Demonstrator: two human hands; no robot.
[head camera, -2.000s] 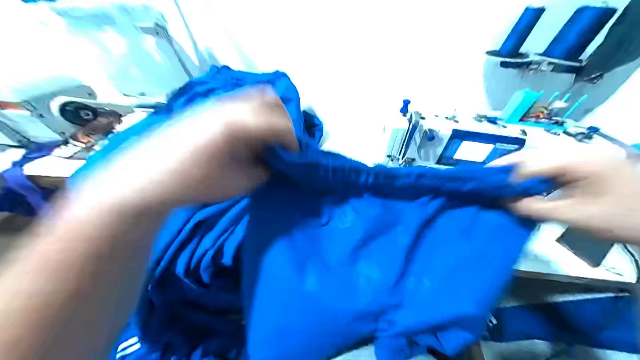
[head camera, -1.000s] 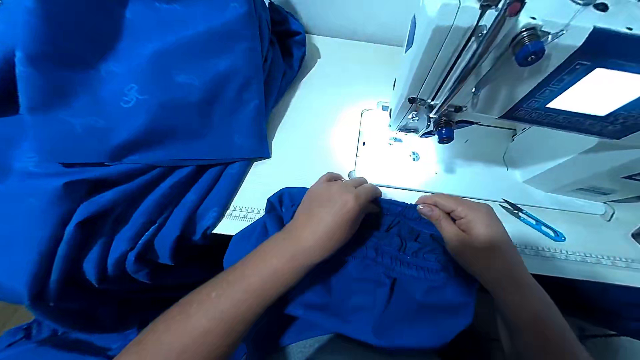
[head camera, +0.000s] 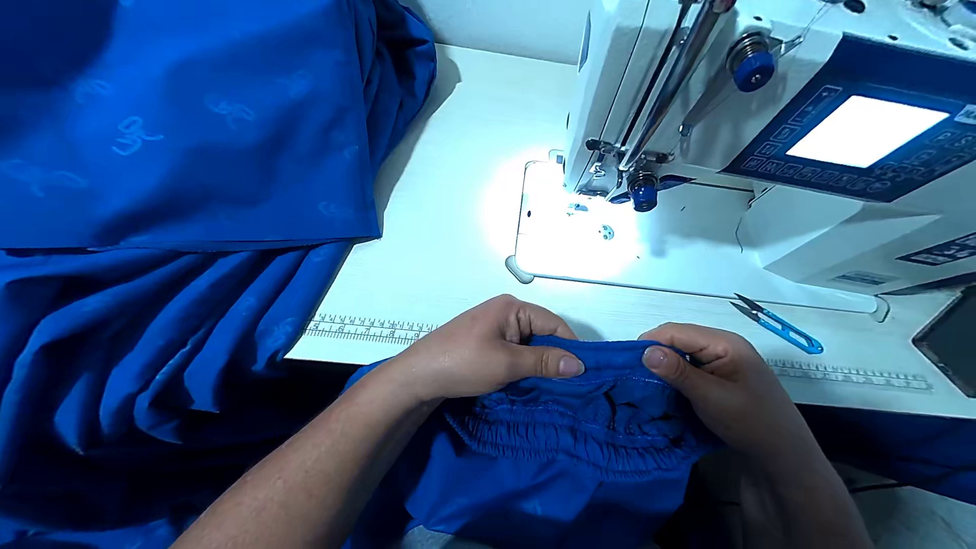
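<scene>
A blue garment with a gathered elastic waistband (head camera: 564, 438) hangs at the table's front edge. My left hand (head camera: 507, 347) pinches the band's upper edge between thumb and fingers. A short way to the right, my right hand (head camera: 705, 374) pinches the same edge, and a flat stretch of band lies between the two thumbs. Behind the hands stands a white industrial sewing machine (head camera: 823, 221), its lamp lighting the needle plate (head camera: 595, 229). Blue-handled thread snips (head camera: 779, 324) lie on the table just beyond my right hand.
A large pile of blue fabric (head camera: 229, 145) covers the left side and drapes over the table edge. A printed ruler strip (head camera: 366, 329) runs along the front of the white table (head camera: 450, 206). At the far right lies a dark flat object (head camera: 949, 339).
The garment, held up and spread between both hands two seconds ago, is now low at the table edge. My hands have come closer together. The view has swung down to the table.
</scene>
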